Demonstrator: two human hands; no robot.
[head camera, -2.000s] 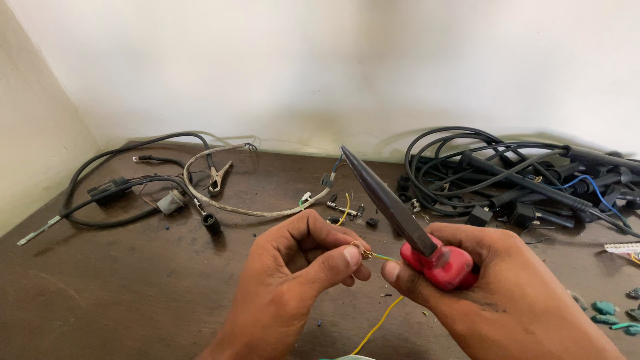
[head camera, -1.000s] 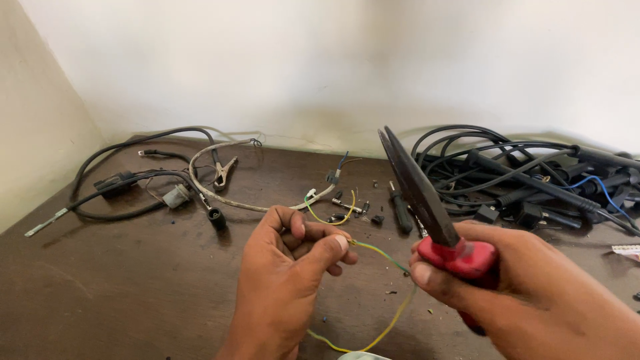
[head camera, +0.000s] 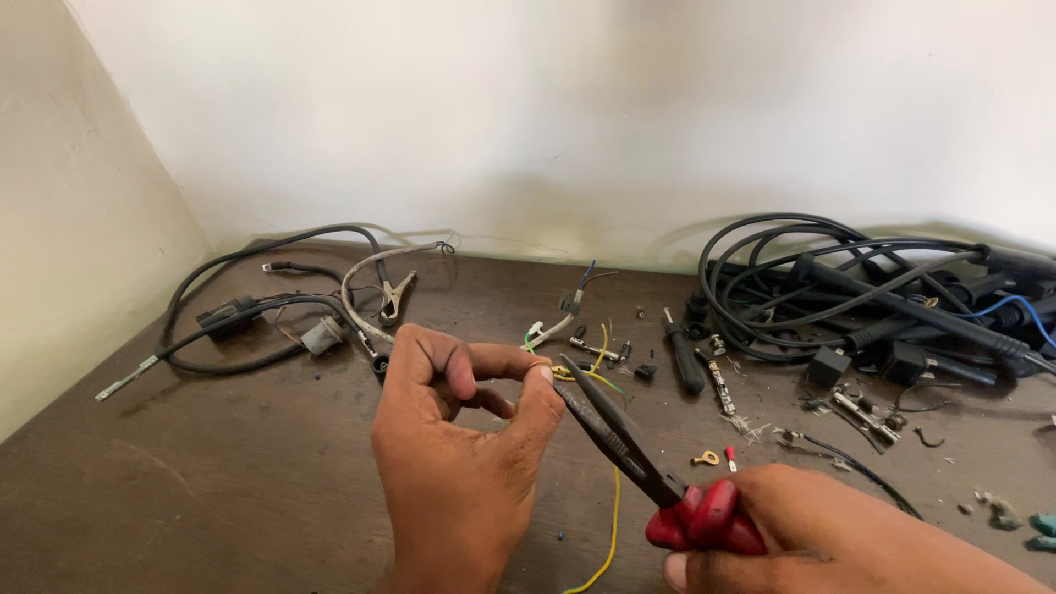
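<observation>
Between its thumb and index finger my left hand (head camera: 466, 445) pinches the end of a yellow-green wire (head camera: 615, 511), which loops behind the fingertips and hangs down over the table. My right hand (head camera: 825, 528) grips the red handles of long-nose pliers (head camera: 615, 437). The pliers' jaws are parted, with their tips right at the left thumb and the wire end; whether they touch the wire cannot be told. A gold ring terminal (head camera: 705, 458) and a small red-sleeved terminal (head camera: 731, 458) lie just behind the right hand.
Black cables (head camera: 825, 305) lie heaped at the back right. A black-handled screwdriver (head camera: 684, 359) and loose metal connectors (head camera: 718, 384) lie mid-table. At the left are a cable with a crocodile clip (head camera: 396, 297) and a grey connector (head camera: 322, 336). A wall (head camera: 495, 124) stands behind the table.
The pliers, upright and apart from the left hand before, have come down and left so their tips meet the left fingertips. The left hand still pinches the wire.
</observation>
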